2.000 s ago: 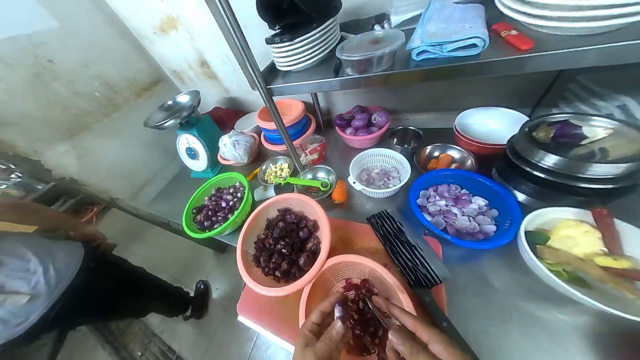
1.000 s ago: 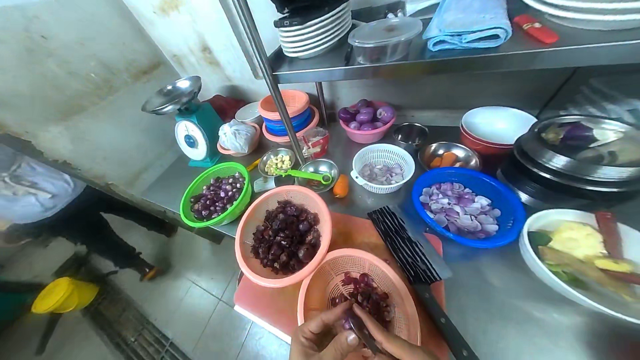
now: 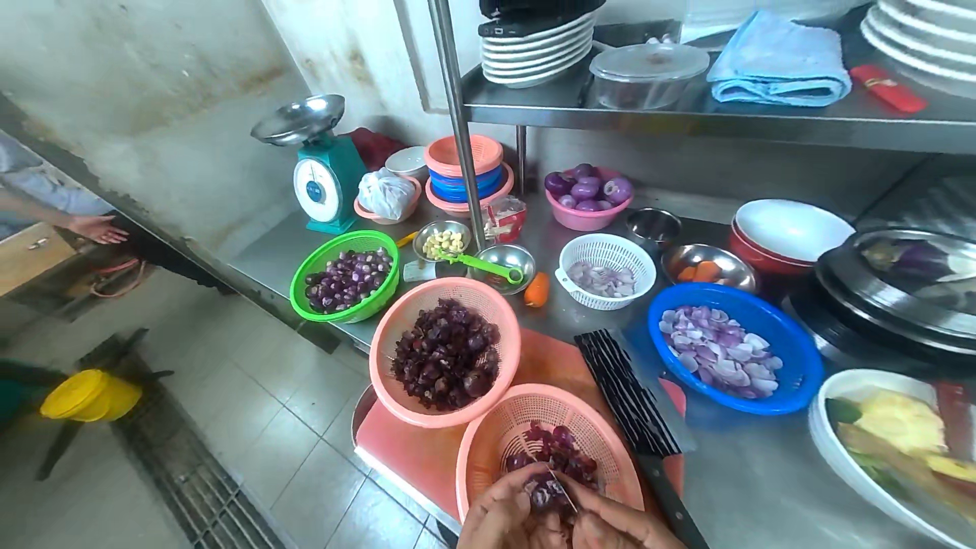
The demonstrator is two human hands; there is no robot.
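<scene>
My left hand holds a dark red shallot over the near pink plastic basket, which has dark red peeled pieces in it. My right hand grips a small knife, its thin blade against the shallot; the handle is hidden in the fingers. Just beyond, another pink basket is filled with dark purple shallots. A wide cleaver with a black handle lies on the orange cutting board, right of the near basket.
A green basket of small shallots stands left, a blue basket of sliced shallots right. Behind are a white colander, a carrot, metal bowls and a scale. A steel shelf overhangs the counter. Another person's hand shows far left.
The other person at the left has moved away toward the left edge. My hands stay over the near pink basket, fingers shifting around the shallot.
</scene>
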